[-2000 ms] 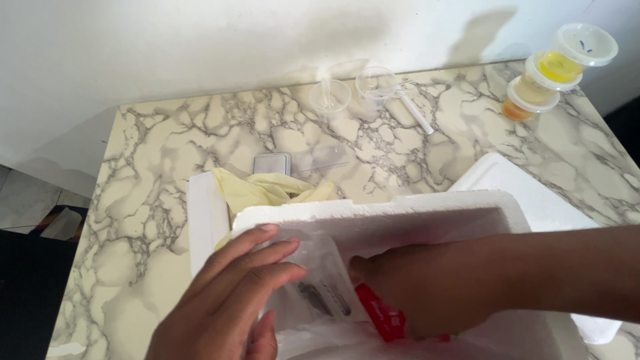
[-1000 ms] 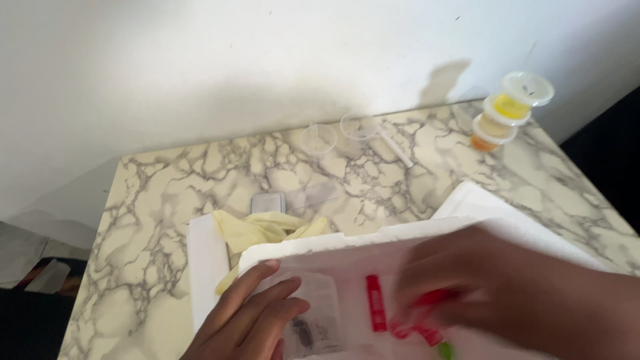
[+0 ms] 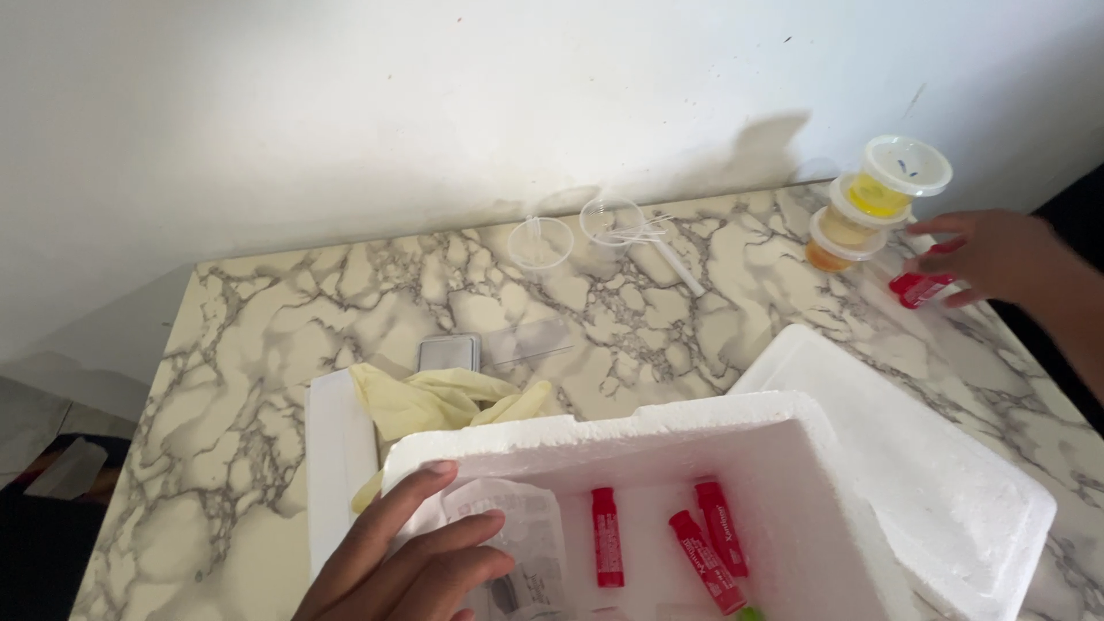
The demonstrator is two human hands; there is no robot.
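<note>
My left hand (image 3: 423, 552) rests at the near left of a white styrofoam box (image 3: 690, 414), fingers apart at its rim and over a clear plastic bag (image 3: 517, 535) inside. Several red tubes lie on the box's floor, one (image 3: 608, 539) upright in view and two (image 3: 707, 561) slanting side by side. At the table's right side, my right hand (image 3: 983, 259) is around red tubes (image 3: 921, 287), beside a stack of lidded plastic cups (image 3: 862, 220); whether it grips them is blurred. Something green shows at the lower edge of the box's inside.
The styrofoam lid (image 3: 914, 483) lies right of the box. Behind and left are pale yellow gloves (image 3: 431, 401), a white box (image 3: 341, 466) and a small grey scale (image 3: 448, 354). Two clear cups (image 3: 541, 244), thin sticks and a white tube-like item (image 3: 677, 266) lie near the wall.
My right hand has moved out of the styrofoam box to the table's right side, where red tubes now show beside the cup stack. My left hand has stayed at the box's left.
</note>
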